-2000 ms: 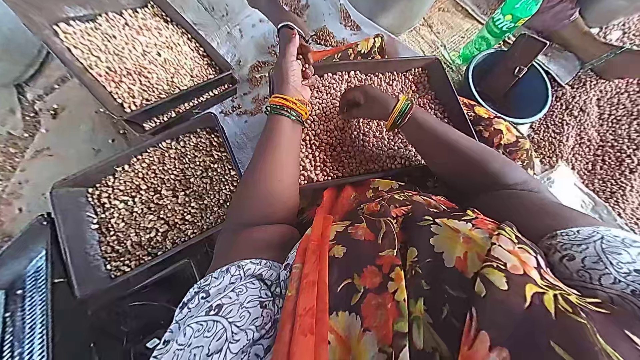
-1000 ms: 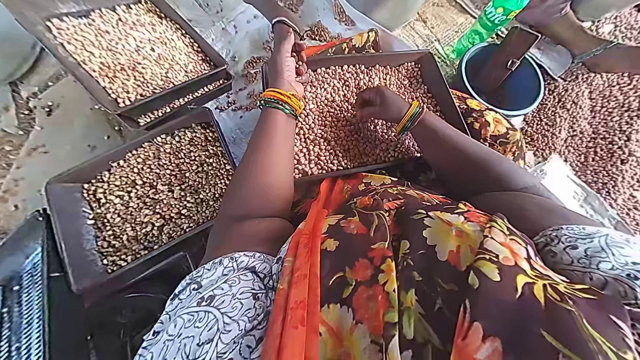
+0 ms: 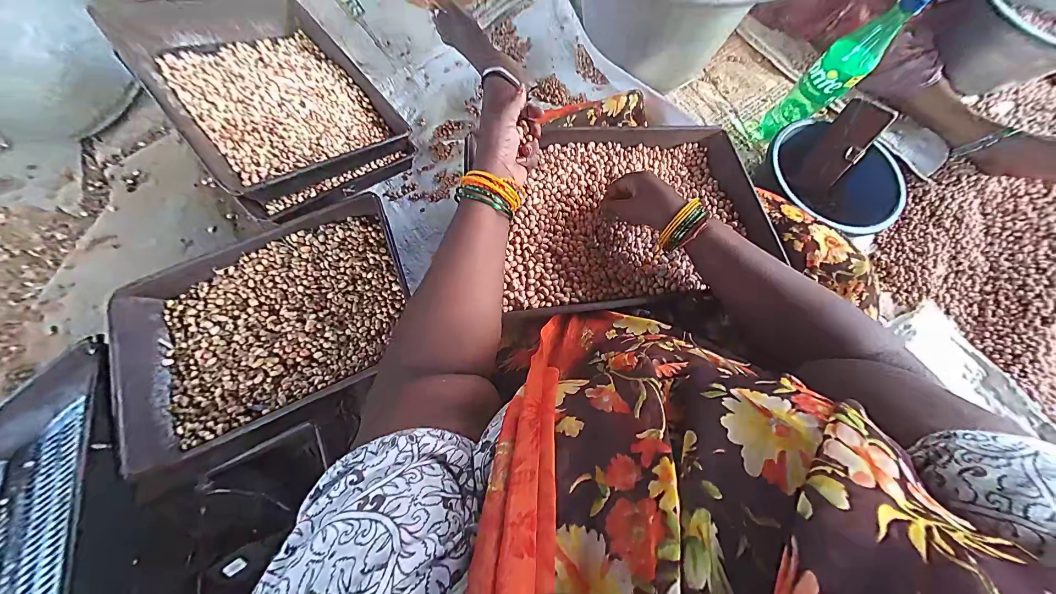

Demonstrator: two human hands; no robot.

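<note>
A dark rectangular tray full of small reddish-brown nuts or seeds lies in front of my lap. At its left rim is my left hand, turned partly palm up, its fingers curled over several of the nuts. My right hand is over the heap inside the tray, fingers bent downward; whether they pinch a nut is hidden. Yellow and green bangles circle both wrists. To the left, a second tray holds darker, mottled pieces, and another tray behind it holds paler ones.
At the right stand a dark bucket with a brown object in it and a green plastic bottle. A large heap of nuts covers the ground there. Metal containers stand behind. Another person's foot is at the far right.
</note>
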